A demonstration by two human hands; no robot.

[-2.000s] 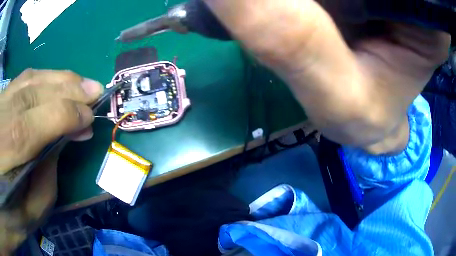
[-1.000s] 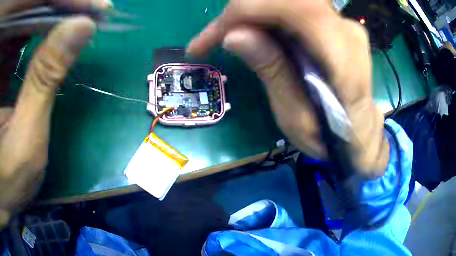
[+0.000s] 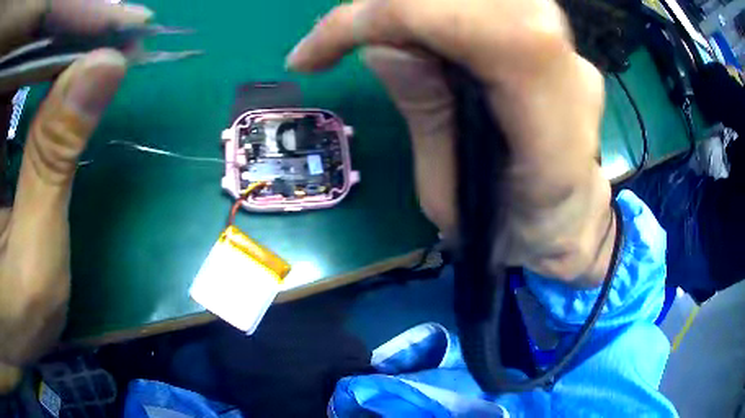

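Observation:
The open pink watch housing (image 3: 290,160) lies on the green mat, circuit board facing up. The white battery (image 3: 238,286) with yellow tape hangs on red-orange leads, reaching the bench edge. A dark flat square (image 3: 266,96) sits behind the housing. A thin silvery wire (image 3: 167,152) runs left from the housing. My left hand (image 3: 69,106), cut off by the left edge, holds tweezers (image 3: 167,44) with points apart, touching nothing. My right hand (image 3: 523,122) holds the black soldering iron (image 3: 480,188), right of the housing; its tip is not visible.
The green mat (image 3: 368,188) has a wood-coloured front edge (image 3: 351,273). A black cable (image 3: 641,131) lies at the right, and the iron's cable loops over my right wrist. Blue striped clothing (image 3: 408,384) is below. A dark basket (image 3: 86,388) is at lower left.
Since the oldest frame, my left hand has moved away from the housing, up and left. The iron has turned, its metal shaft no longer over the mat. The housing and battery appear further right.

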